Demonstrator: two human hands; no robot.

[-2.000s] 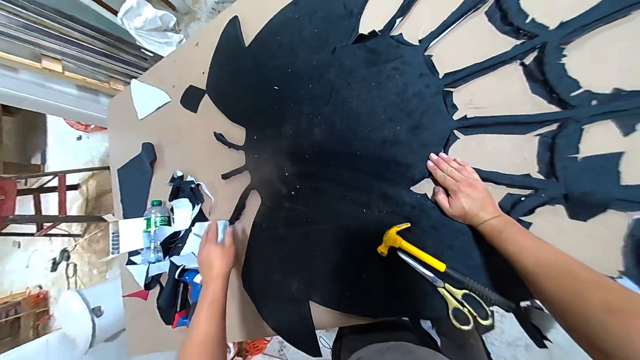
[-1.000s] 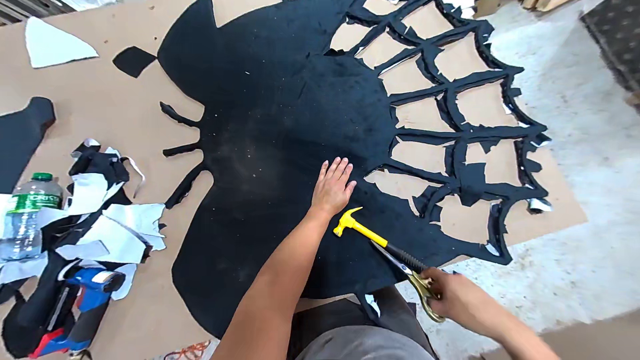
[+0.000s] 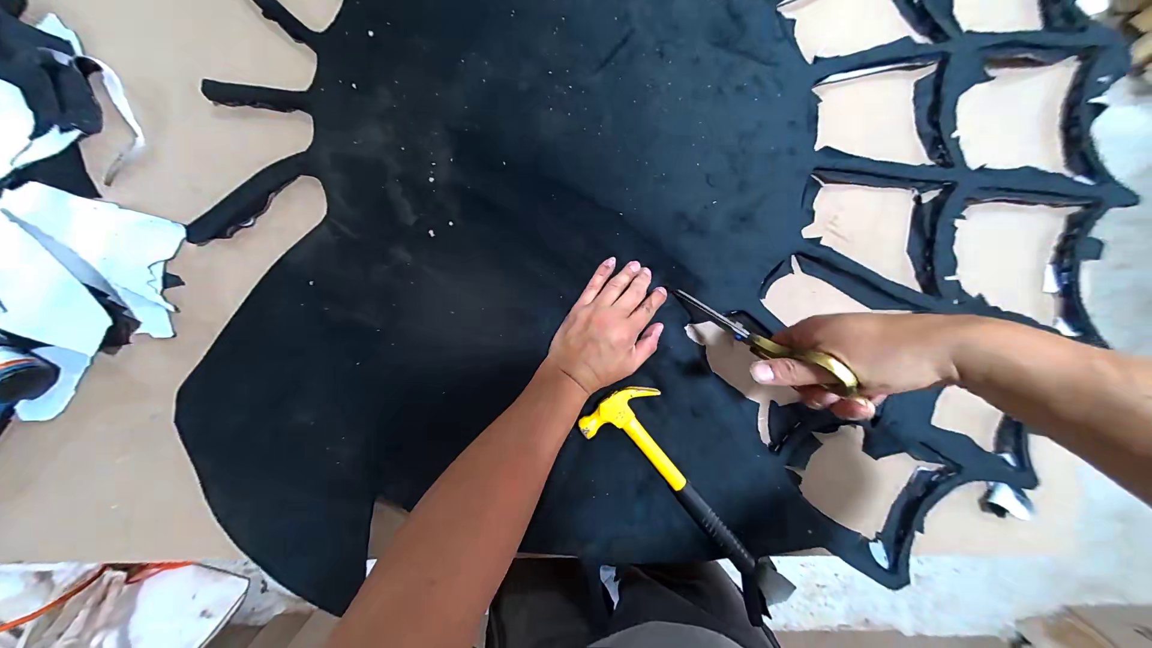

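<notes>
My left hand (image 3: 607,326) lies flat, fingers spread, on a large black sheet of fabric-like material (image 3: 504,180). My right hand (image 3: 823,360) grips gold-handled scissors (image 3: 720,317), whose dark blades point up and left toward my left fingertips, over the sheet near a cut-out opening. Below my left hand a claw hammer (image 3: 652,450) with a yellow head and black grip rests on the sheet. To the right the sheet forms a web-like lattice (image 3: 954,180) of strips around openings. Narrow strips (image 3: 256,96) stick out from its left side.
A tan board (image 3: 81,486) lies beneath the sheet. White and black scraps (image 3: 81,261) are heaped at the left. Beyond the front edge, an orange cord (image 3: 58,610) lies at lower left. Pale floor (image 3: 1116,297) shows beyond the right side.
My right hand lay flat on the sheet at first, then reached the scissors beside the hammer, and now holds them farther up. My left hand has moved from the scraps onto the sheet. The view is closer.
</notes>
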